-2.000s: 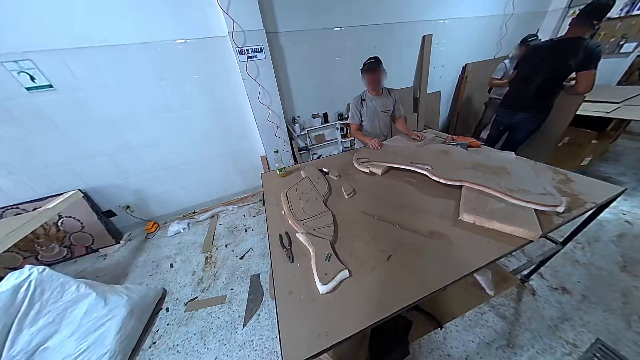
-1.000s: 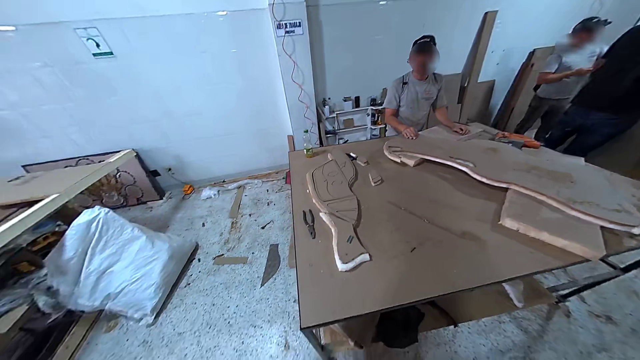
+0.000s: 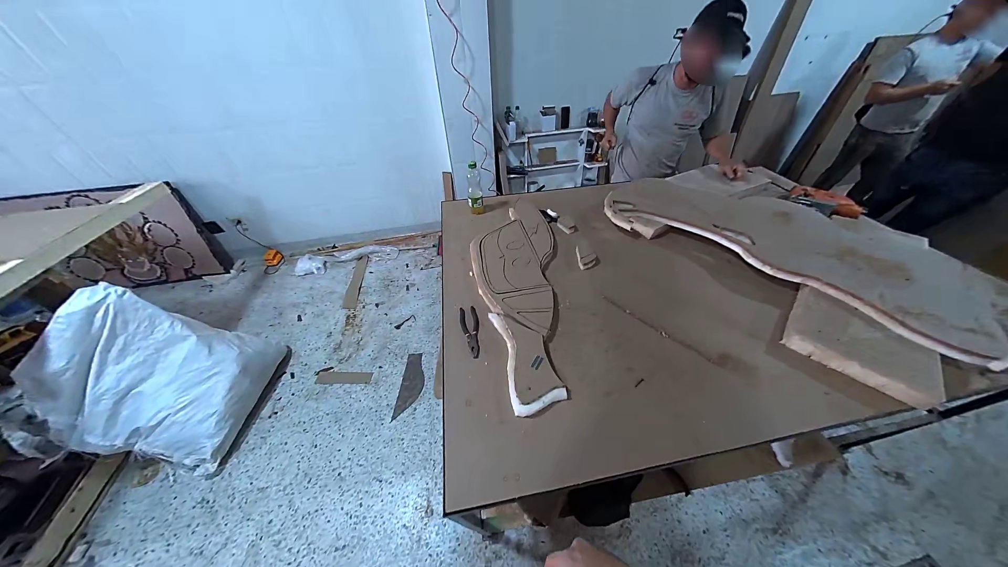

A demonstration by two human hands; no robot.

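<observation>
One of my hands (image 3: 584,554) shows only in part at the bottom edge of the head view, below the table's near edge; it looks like my right, and its fingers are mostly cut off. My left hand is out of view. On the brown work table (image 3: 630,425) lies a shaped wooden panel (image 3: 516,272) with cut outlines and a white edge strip (image 3: 516,386) round its narrow end. Pliers (image 3: 470,332) with dark handles lie to its left. Small wooden blocks (image 3: 586,257) rest to its right. A larger curved board (image 3: 858,244) with a pale padded edge lies on the right, over a flat block (image 3: 862,346).
A person (image 3: 669,110) stands behind the table, one hand on it near an orange tool (image 3: 831,201). Two more people stand at right. A bottle (image 3: 475,189) stands at the far left corner. A white sack (image 3: 142,378) and scraps lie on the floor at left.
The view has come nearer to the table. Part of my hand now shows at the bottom. The person behind the table has lifted one hand off it and holds it at their side.
</observation>
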